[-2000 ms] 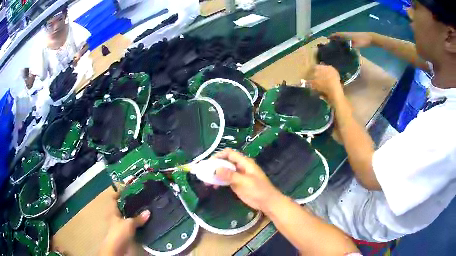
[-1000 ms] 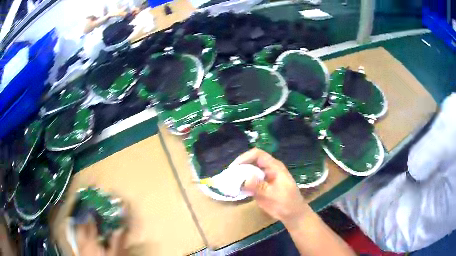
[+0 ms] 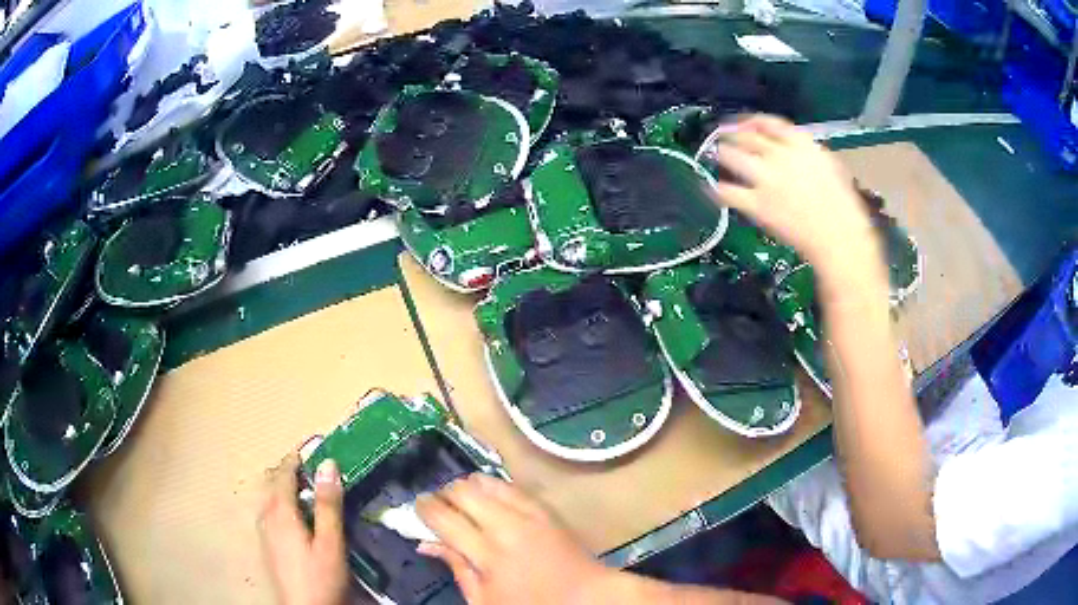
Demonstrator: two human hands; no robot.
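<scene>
A green car body shell (image 3: 367, 443) with a black interior tray (image 3: 408, 467) lies in front of me at the lower middle, its car-like end pointing away. My left hand (image 3: 305, 532) grips the shell's left side, thumb on its edge. My right hand (image 3: 491, 538) is shut on the white glue bottle (image 3: 408, 521), mostly hidden by my fingers. The bottle's yellowish nozzle points left, over the black tray. The shell's near end is partly hidden by my hands and the picture's lower edge.
More green shells (image 3: 579, 366) stand on the cardboard sheet (image 3: 567, 490) to the right and pile up at left. A heap of black parts (image 3: 615, 71) lies behind. Another person's arm (image 3: 869, 390) reaches over the right-hand shells. Blue bins (image 3: 65, 130) are at the upper left.
My left hand has brought a shell from the far left towards the middle. My right hand has moved down and left with the bottle to this shell. The other person's arm has reached in.
</scene>
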